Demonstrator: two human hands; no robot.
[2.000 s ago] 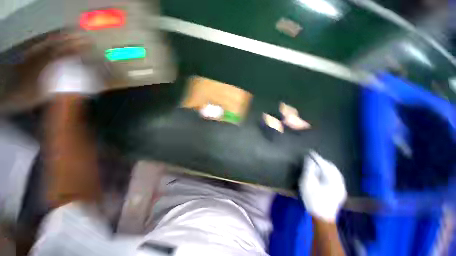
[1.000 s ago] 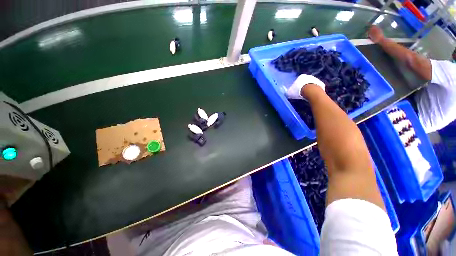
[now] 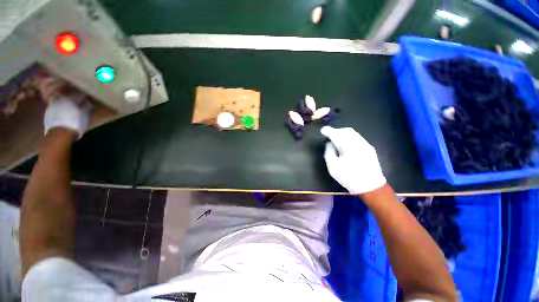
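My left hand (image 3: 66,116), in a white glove, reaches into the open front of the cream heating box (image 3: 127,71). Its fingertips are among flesh-coloured pieces (image 3: 53,85), and its grip is hidden. My right hand (image 3: 354,160), in a white glove, is over the dark green bench (image 3: 236,165), with fingers bent beside the joined pieces (image 3: 306,112). Whether it holds a part cannot be told. The joined pieces have pale oval ends and black ends. A brown cardboard pad (image 3: 216,100) carries a white round cap (image 3: 225,120) and a green round cap (image 3: 248,122).
A blue bin (image 3: 416,112) of black parts (image 3: 490,118) stands on the bench at right; more black parts (image 3: 437,221) lie in a blue bin below. Red and green lights glow on the box. A black cable (image 3: 140,141) crosses the bench. Beyond the white rail (image 3: 266,42), joined pieces lie on the conveyor.
My right hand has left the bin and come back over the bench near the joined pieces. The view has swung left, and my left hand now shows inside the heating box.
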